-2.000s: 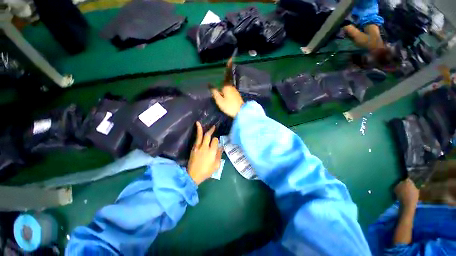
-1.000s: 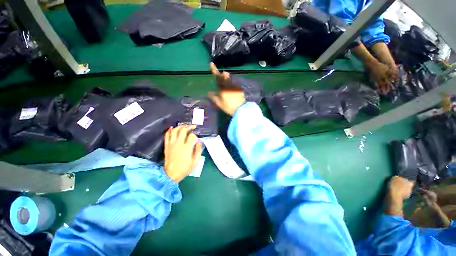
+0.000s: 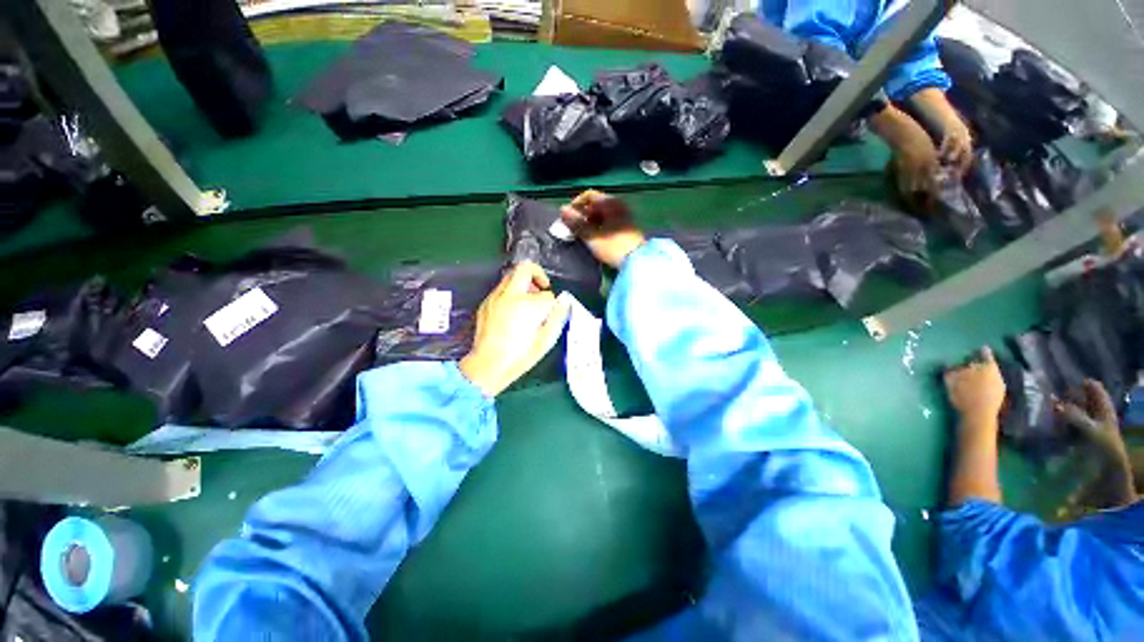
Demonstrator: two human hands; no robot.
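My left hand (image 3: 512, 332) is at the near edge of the belt, fingers pinched at the end of a white label strip (image 3: 587, 364). The strip curves down to the right and passes under my right sleeve. My right hand (image 3: 607, 231), partly dark and blurred, is over a black bagged parcel (image 3: 537, 232). A small white label (image 3: 561, 230) shows at its fingertips, against the parcel; whether it is stuck cannot be told. Left of my hands, a bagged parcel (image 3: 408, 311) bears a white label, as does a larger one (image 3: 282, 345).
More parcels (image 3: 803, 251) lie along the belt to the right. Black parcels (image 3: 565, 136) and flat black sheets (image 3: 399, 82) lie on the far ledge. Grey metal posts (image 3: 100, 483) stand around. A pale-blue roll (image 3: 94, 564) is lower left. Other people's hands (image 3: 922, 151) handle bags at the right.
The labelled parcels have shifted left along the belt. My left hand has moved right to the strip's end, and my right hand is now over another parcel with a label at its fingertips.
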